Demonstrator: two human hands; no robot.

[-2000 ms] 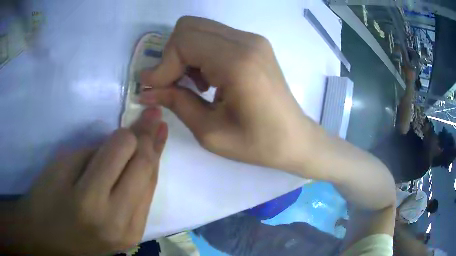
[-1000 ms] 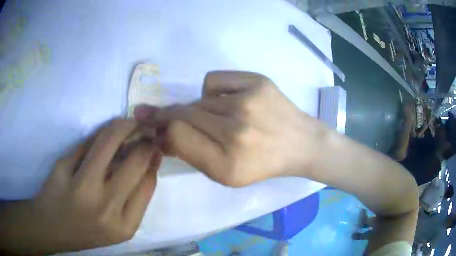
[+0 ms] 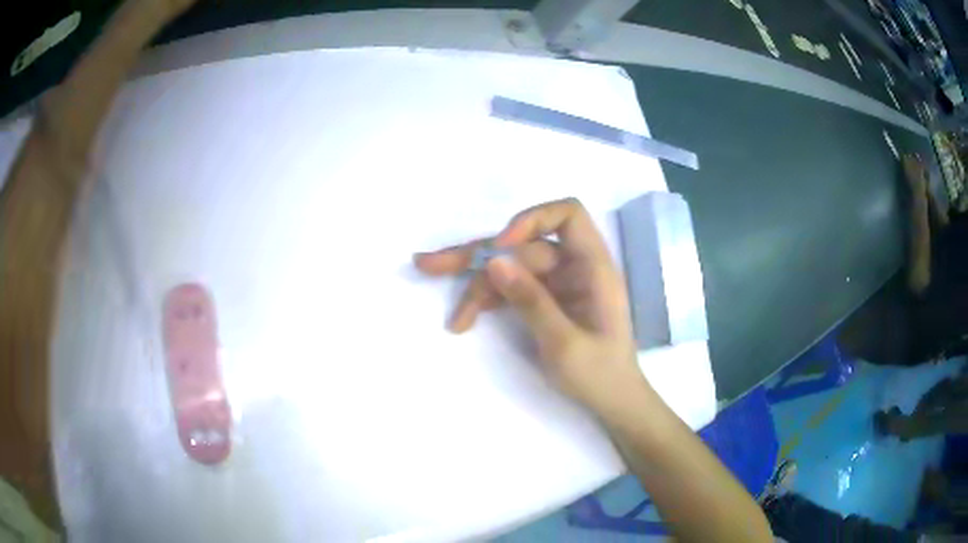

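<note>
The pink-red holding fixture (image 3: pixel 196 366) lies bare on the white board at the left, with two pale spots near its lower end. My right hand (image 3: pixel 557 286) is over the middle of the board and pinches a small grey piece (image 3: pixel 486 256) between thumb and fingers. My left forearm runs up the left edge of the picture; the left hand itself is cut off by the top edge.
A single grey strip (image 3: pixel 594 132) lies near the far edge of the white board (image 3: pixel 350 191). The stack of grey strips (image 3: pixel 663 270) stands at its right edge. Beyond are a metal rail (image 3: pixel 732 64), a green belt (image 3: pixel 785 212) with cream pieces and a person's arm (image 3: pixel 916 223).
My hands have moved apart. The right hand has moved right with a small grey piece; the left has gone up out of view. The cream shell is gone from the fixture, which now shows bare.
</note>
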